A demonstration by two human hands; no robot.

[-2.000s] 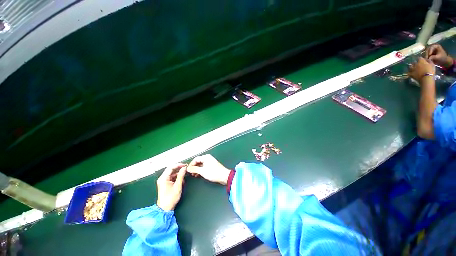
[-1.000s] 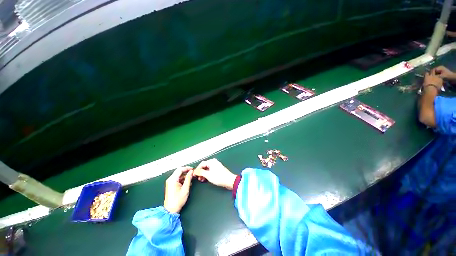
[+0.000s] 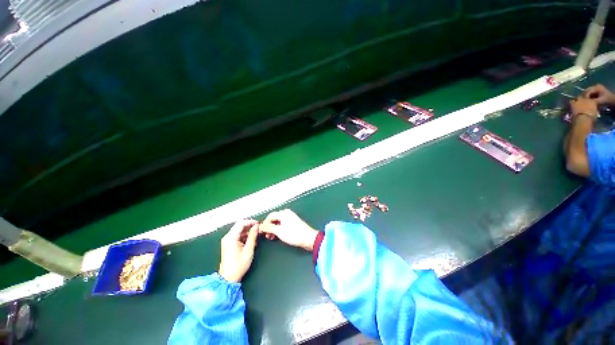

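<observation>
My left hand and my right hand meet fingertip to fingertip over the bench, near the white rail. A tiny dark piece seems pinched between them, mostly hidden by the fingers; its kind cannot be told. A loose pile of small coppery and pale components lies on the bench right of my hands. A blue parts bin with cream-tan bits in it stands at the left. A phone housing with pink-red edges lies on the bench at the right.
A long white rail separates the bench from the green belt. Two phone housings lie on the belt. At the right edge, another person's hands work over small parts. Pale posts rise at the far left and upper right.
The view has shifted slightly, moving the scene in the picture. The two phone housings on the belt have moved a little to the right along the rail. My hands keep the same fingertip hold.
</observation>
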